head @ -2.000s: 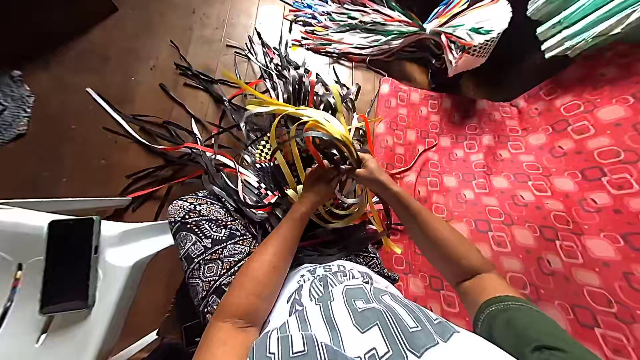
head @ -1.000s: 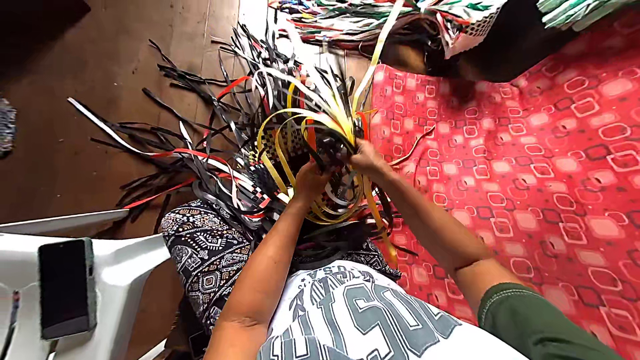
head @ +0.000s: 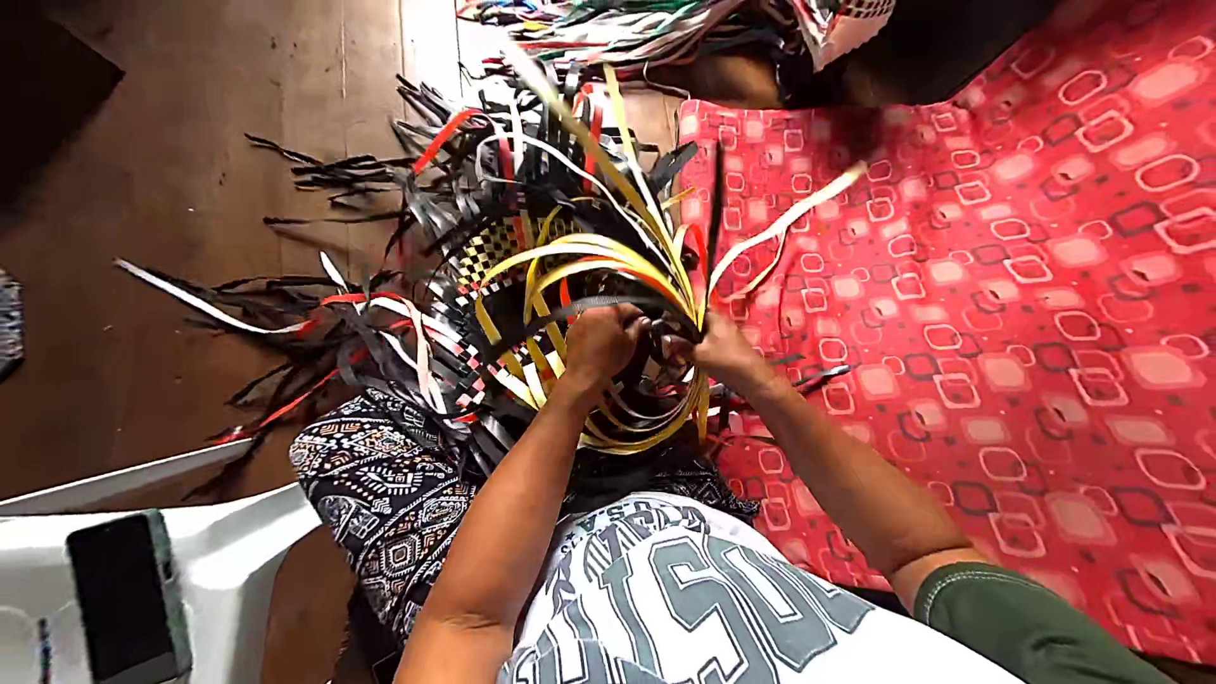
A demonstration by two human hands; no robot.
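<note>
A woven piece with a yellow, black and red checkered pattern (head: 494, 252) rests over my lap, its many long flat strips spreading outward. My right hand (head: 727, 353) is closed around a bundle of yellow and white strips (head: 679, 275) that arch up and left from it. Beside it, my left hand (head: 605, 340) pinches a dark strip (head: 608, 302) at its fingertips. Below both hands, yellow and white strips curve in loops (head: 636, 439). Loose black, white and red strips (head: 380, 176) fan out to the left. Exactly where the fingers meet the dark strips is partly hidden.
A red patterned cloth (head: 950, 313) covers the surface at right. More multicoloured strips (head: 627, 33) lie at the top, by another woven piece (head: 860, 19). A white plastic chair (head: 237, 541) at lower left bears a phone (head: 128, 598). Wooden floor (head: 218, 95) shows at upper left.
My left hand has moved slightly apart from my right hand, with a dark strip now stretched at its fingers. The yellow and white strips have shifted, some now reaching right over the red cloth.
</note>
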